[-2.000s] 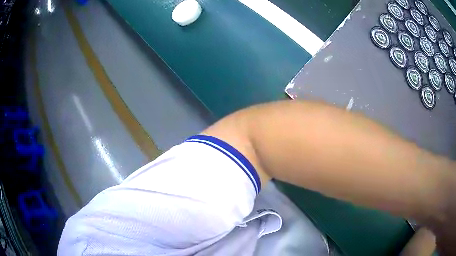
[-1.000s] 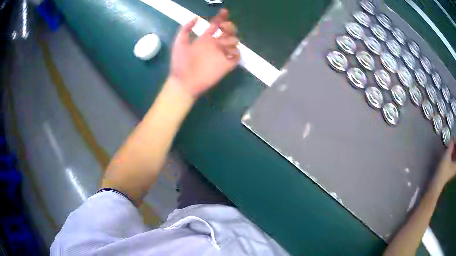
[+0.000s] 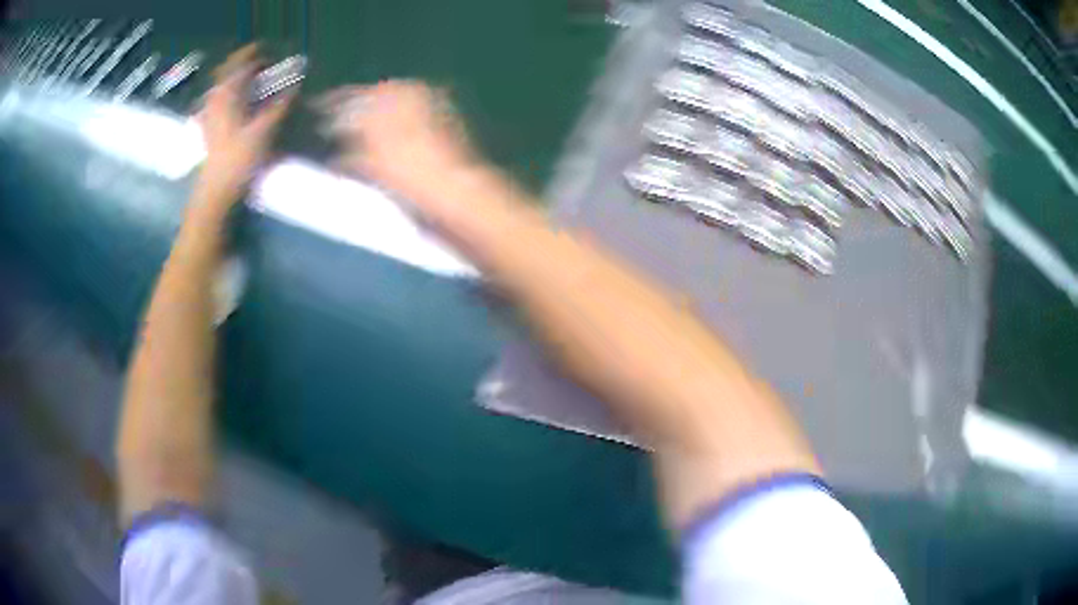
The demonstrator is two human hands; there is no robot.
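Note:
The picture is blurred. My left hand [image 3: 240, 118] reaches over the green belt at upper left, fingers apart around a round silver part [image 3: 280, 78]; whether it grips the part is unclear. My right hand [image 3: 396, 132] is just right of it over the belt, its fingers smeared, and any hold is hidden. More round parts [image 3: 124, 59] lie on the belt at far upper left. The grey board [image 3: 875, 343] stands to the right, with silver parts [image 3: 757, 148] in close rows on its upper half. My right forearm crosses the board's left edge.
A white line [image 3: 355, 219] runs along the green surface below my hands, and another stretch shows right of the board. A white round object [image 3: 229, 287] is partly hidden beside my left forearm. Grey floor shows at lower left.
The view has swung left over the belt. My right hand has left the board's right side and come beside my left hand. My left hand is now at a round part on the belt.

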